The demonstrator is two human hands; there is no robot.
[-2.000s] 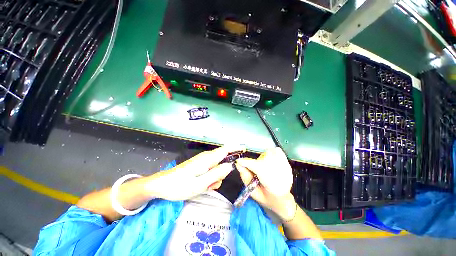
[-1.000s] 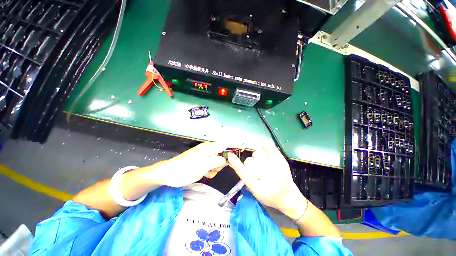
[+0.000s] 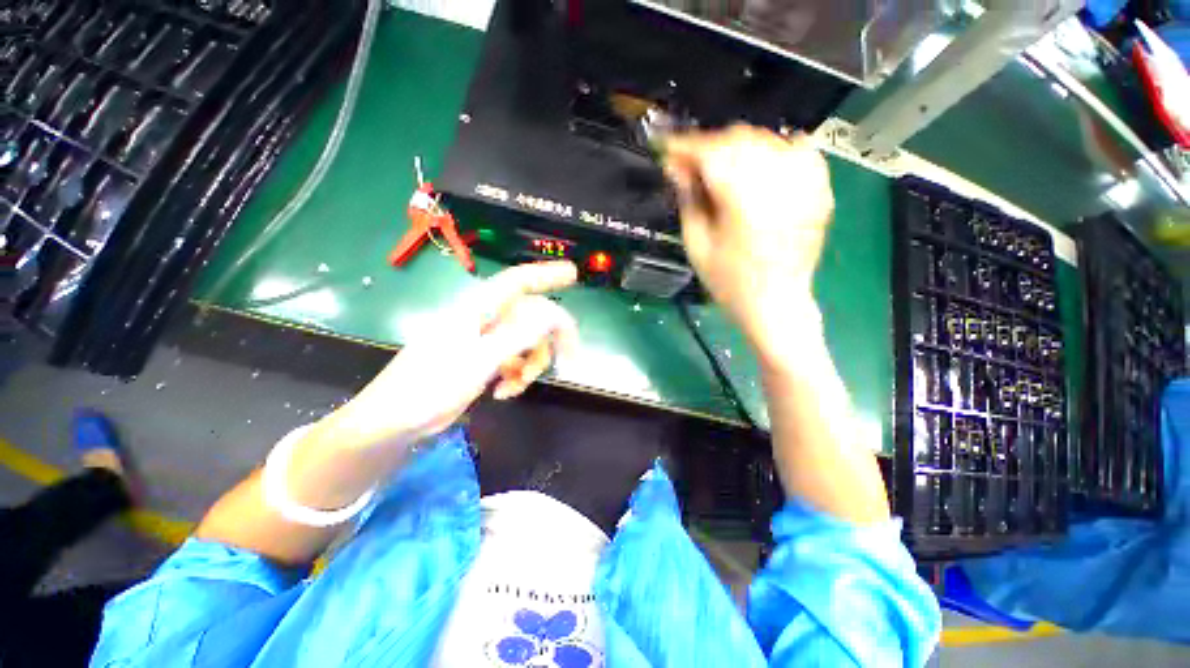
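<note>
My right hand (image 3: 750,215) is over the black machine (image 3: 561,144), its blurred fingertips pinched on a small metallic-looking piece (image 3: 655,127) beside the brass-coloured fixture (image 3: 629,105). Blur hides the piece's exact shape and whether it touches the fixture. My left hand (image 3: 476,346) is in front of the machine's front left part, index finger stretched out and the other fingers loosely curled, with nothing clearly seen in it. No loose module shows on the bench front; my hands and forearms cover part of it.
Red-handled nippers (image 3: 431,232) lie at the machine's left front corner. Black trays stand stacked at left (image 3: 196,196) and spread at right (image 3: 985,352). A clear hose (image 3: 342,144) curves at left; a black cable (image 3: 711,350) lies below the machine. A person's foot (image 3: 98,437) shows at left.
My hands have parted from over the lap. The right has moved up and forward to the fixture, the left up towards the machine front. A foot and dark leg have appeared at left.
</note>
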